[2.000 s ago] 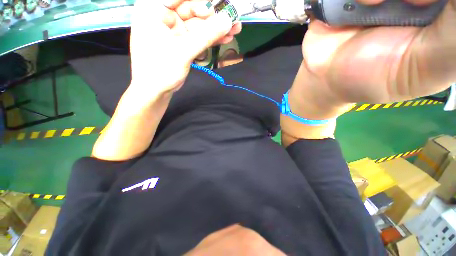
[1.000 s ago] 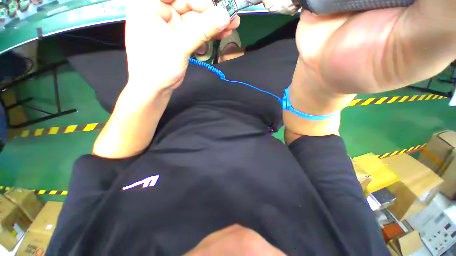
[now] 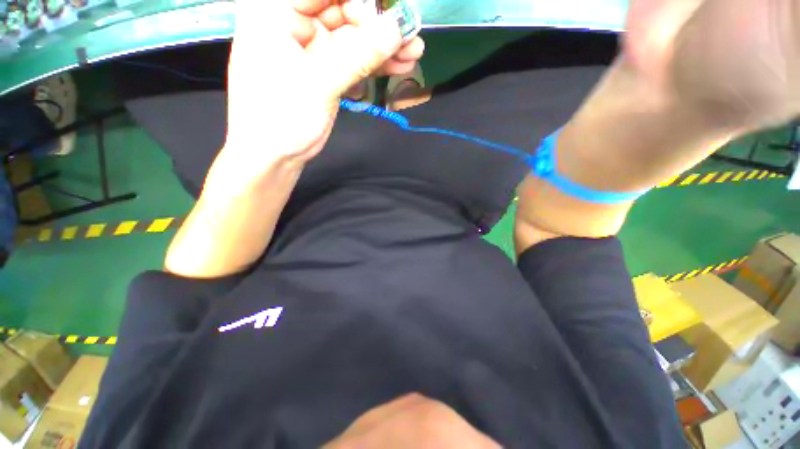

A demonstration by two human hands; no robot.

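My left hand is at the top centre, by the bench edge. It pinches a small green circuit board between thumb and fingers; the board is partly cut off by the top edge. My right hand is at the upper right, blurred. Its fingers are cut off by the top edge, and no screwdriver shows in it. A blue wrist strap is around the right wrist, and its cord runs across the lap, coiled near my left hand.
The bench edge curves across the top. A tray with green parts is at the upper left. Cardboard boxes stand on the green floor at lower right and more boxes at lower left. Another person's shoe shows at left.
My right hand has moved right, away from the board, and the screwdriver has left the view. The wrist strap and cord have shifted right. My left hand still holds the board.
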